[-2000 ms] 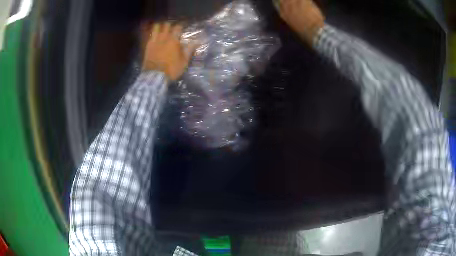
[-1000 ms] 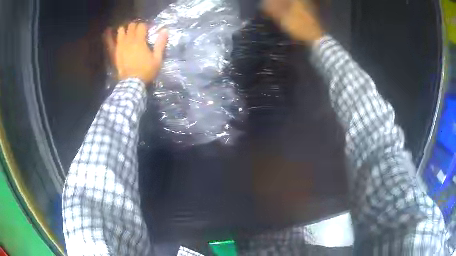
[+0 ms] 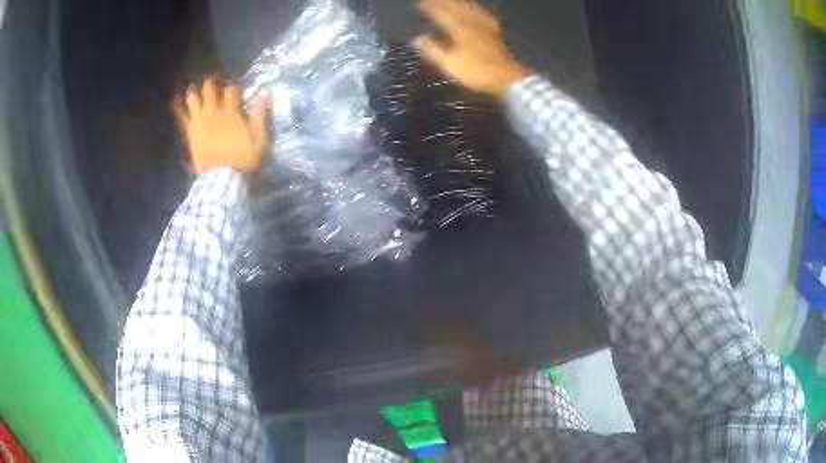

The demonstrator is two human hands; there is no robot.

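Note:
A crinkled, shiny clear plastic bag (image 3: pixel 326 127) lies on the dark conveyor belt (image 3: pixel 507 298) in front of me. Beside it on the right are dark packed units (image 3: pixel 444 145) under clear plastic with thin bright glints; blur hides their detail. My left hand (image 3: pixel 222 127) is spread at the left edge of the clear plastic, fingers apart, and appears to hold nothing. My right hand (image 3: pixel 466 45) is above the top of the dark packed units, blurred, with its fingers apart and nothing seen in it.
A green surface (image 3: pixel 45 362) runs along the lower left, with a red item (image 3: pixel 13 450) at the corner. Blue items (image 3: pixel 815 199) stand at the right edge, beyond the belt's pale rim (image 3: pixel 770 163). My body and a green-and-blue tag (image 3: pixel 417 425) are at the bottom.
The plastic has shifted left in the picture, and more of the dark packed units shows. My right hand has moved left and its fingers have spread. My left hand sits slightly lower and farther left.

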